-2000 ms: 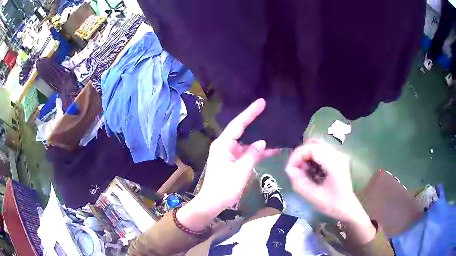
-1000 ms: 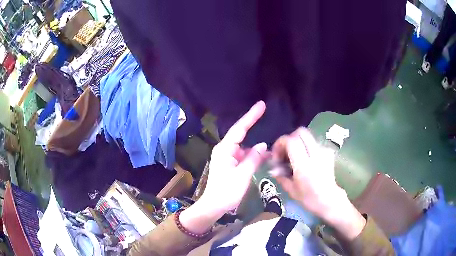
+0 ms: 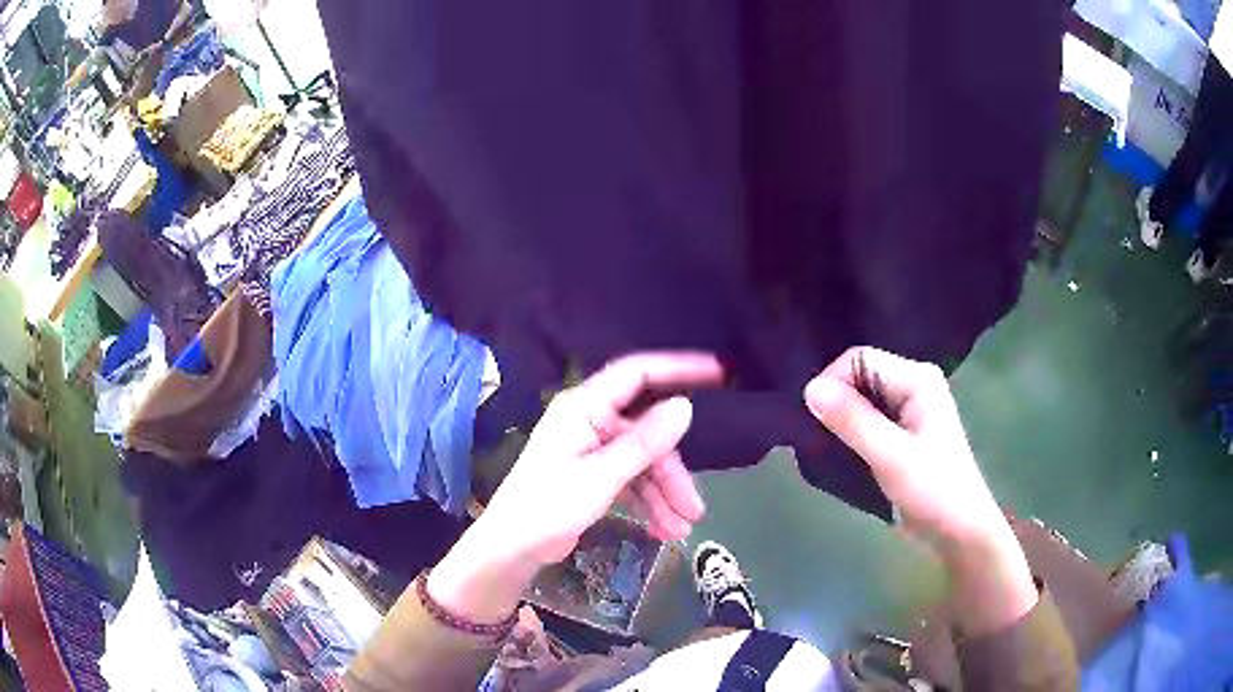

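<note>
The dark purple-navy garment (image 3: 649, 176) hangs in front of me and fills the upper middle of the view. My left hand (image 3: 575, 466) is at its lower edge, thumb and forefinger around the hem at the left, the other fingers loosely curled below. My right hand (image 3: 909, 439) pinches the hem between thumb and fingers at the right. A short stretch of hem lies between the hands. A dark object shows inside the curled right fingers, too hidden to name. The garment's top is out of view.
A light blue garment heap (image 3: 372, 358) hangs at the left beside a brown bag (image 3: 203, 392). Boxes and papers (image 3: 325, 608) lie lower left, with an open box (image 3: 602, 575) below my left hand. My shoe (image 3: 723, 575) is on the green floor (image 3: 1082, 406). Another person's legs (image 3: 1190, 162) show upper right.
My hands were below the hem and close together; now they are farther apart and at the hem. The right hand has moved right and taken hold of the cloth. The garment hangs lower between them.
</note>
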